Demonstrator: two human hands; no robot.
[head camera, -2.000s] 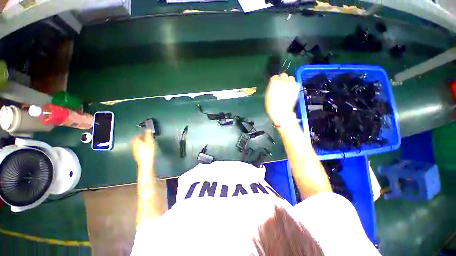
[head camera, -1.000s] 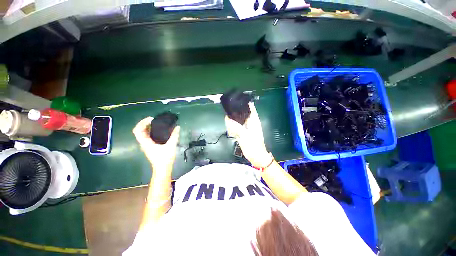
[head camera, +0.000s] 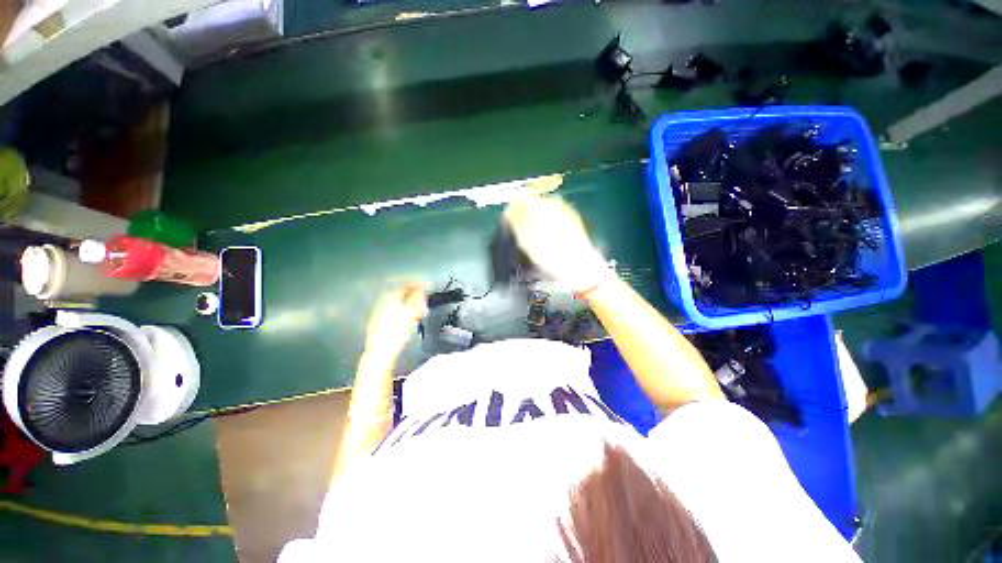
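Note:
My right hand, blurred, is over the middle of the green bench, closed round a black power adapter that shows at its left side. My left hand is lower and to the left, its fingertips beside a small black corded adapter on the bench; whether it grips anything is unclear. An adapter with a pale face lies near the bench's front edge. More dark adapters lie below my right hand, partly hidden.
A blue basket heaped with adapters stands at right, above a lower blue bin holding more. Loose adapters lie at the back right. A phone, a red bottle and a fan are at left. A blue stool stands at far right.
The black adapter held in my left hand a second ago no longer shows there; that hand has moved right and lower. My right hand stays near the middle, now turned over its adapter. The view has shifted slightly.

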